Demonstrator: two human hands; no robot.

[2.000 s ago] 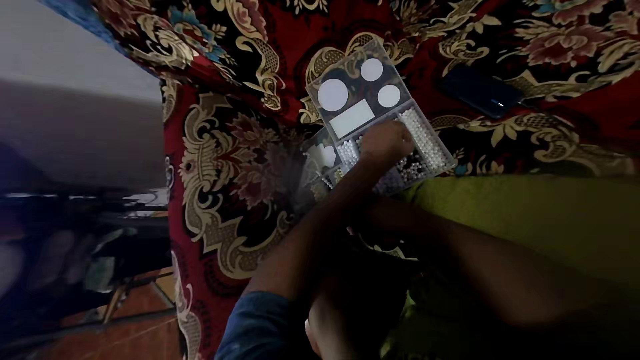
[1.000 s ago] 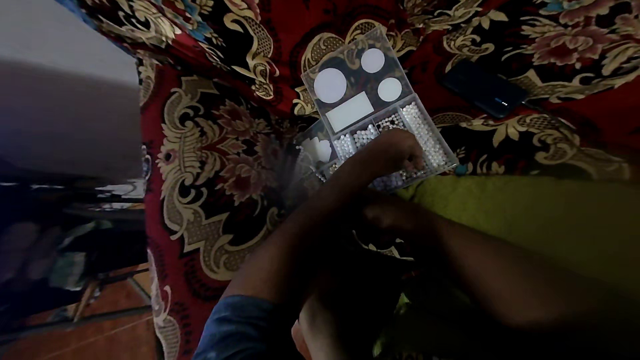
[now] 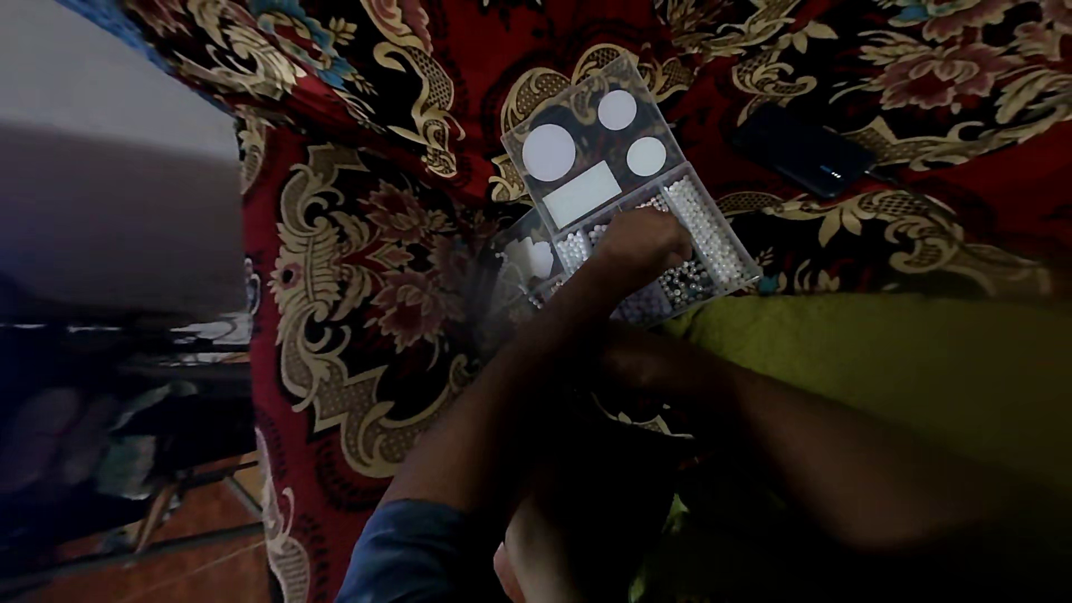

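Note:
My left hand point(image 3: 646, 239), on the arm with the blue sleeve, is over the middle compartments of a clear plastic bead box point(image 3: 744, 273), its fingers bent down close to the beads. Whether it pinches a bead cannot be told. Long rows of white pearl beads point(image 3: 708, 230) fill the compartment to its right, and small silvery beads point(image 3: 687, 283) lie just below its fingertips. The open lid point(image 3: 586, 138) bears white round and rectangular pieces. In deep shadow below the box, my right hand point(image 3: 632, 360) is near the left forearm; its fingers and anything in them are hidden.
A second clear container point(image 3: 523, 260) with white pieces adjoins the box's left side. A dark phone-like device point(image 3: 804, 151) with a cable lies at the upper right. Red floral fabric point(image 3: 368, 251) is spread beneath, with green cloth point(image 3: 879, 360) at the right.
My left hand has shifted up and left over the bead box since one second ago, back from the lower part of the compartments. My right hand remains in shadow below it.

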